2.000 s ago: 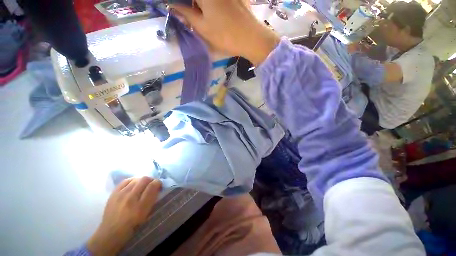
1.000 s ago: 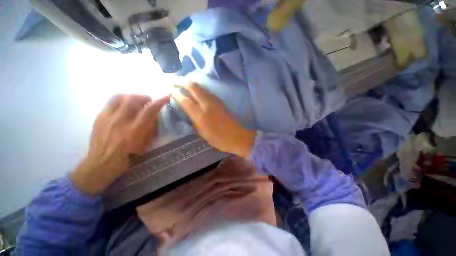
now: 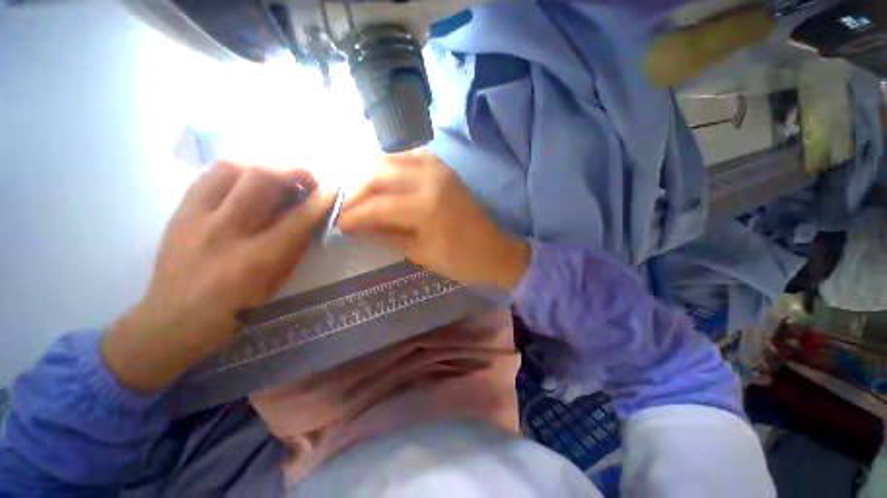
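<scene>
A light blue garment (image 3: pixel 574 126) lies in loose folds on the machine bed, right of the needle area. My left hand (image 3: pixel 229 248) has bent fingers pinching cloth near the glare; a bit of light blue cloth shows beyond its fingertips. My right hand (image 3: pixel 428 214) faces it, fingertips pinching a thin, pale blue cloth edge (image 3: pixel 336 214) between the hands. The dark ribbed cylindrical fitting (image 3: pixel 394 92) hangs just above my right hand. The needle and presser foot area is washed out by glare.
A ruler strip (image 3: pixel 340 316) runs along the table's front edge. Pinkish-brown cloth (image 3: pixel 418 374) covers the lap. A blue lattice basket (image 3: pixel 579 428) stands right of the lap. A yellowish knob (image 3: pixel 710 44) and a black panel (image 3: pixel 846 34) show at the upper right.
My right hand has come down from the top of the machine to the cloth beside my left hand. The view has moved closer, and the cloth edge is now pinched between both hands.
</scene>
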